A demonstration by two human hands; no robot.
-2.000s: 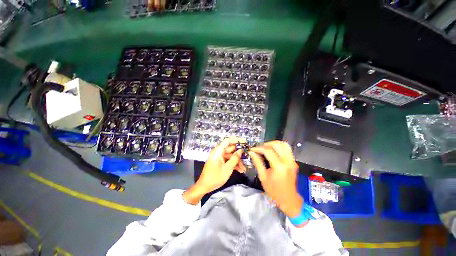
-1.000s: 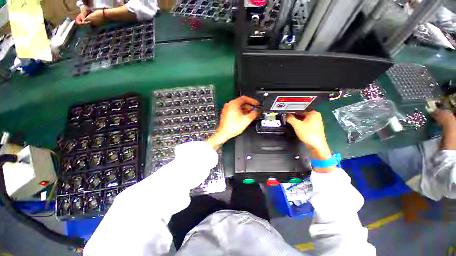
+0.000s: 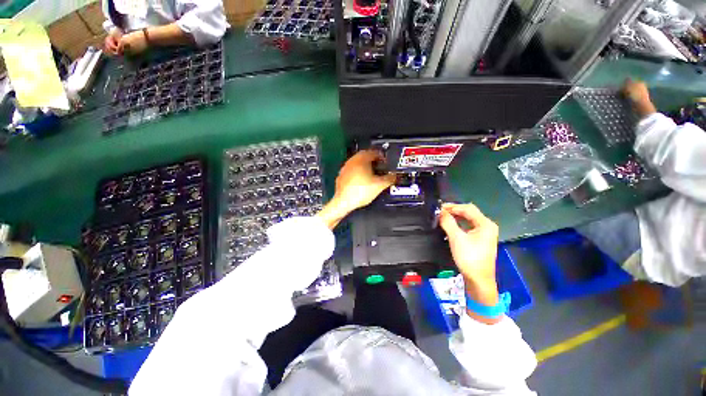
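Note:
The black benchtop machine (image 3: 399, 246) stands in front of me, with a red-and-white label on its raised panel. Its small white-silver fixture (image 3: 404, 191) sits in the middle of the base. My left hand (image 3: 360, 184) is at the machine's left side beside the fixture. Its fingertips are partly hidden against the dark panel, so I cannot tell if they hold anything. My right hand (image 3: 471, 238) is right of the fixture, above the base's right edge. Its thumb and finger pinch a small dark module (image 3: 438, 214).
A black blister tray (image 3: 147, 247) and a clear blister tray (image 3: 271, 186) lie left of the machine. A cream box (image 3: 48, 285) and black hose are at far left. A plastic bag (image 3: 546, 176) lies right. Two other people's arms show. A blue bin (image 3: 507, 286) is below the bench edge.
My hands went from over the clear tray to the machine. Since a second ago, my right hand has drawn back from the fixture towards me with the small module; my left hand has stayed.

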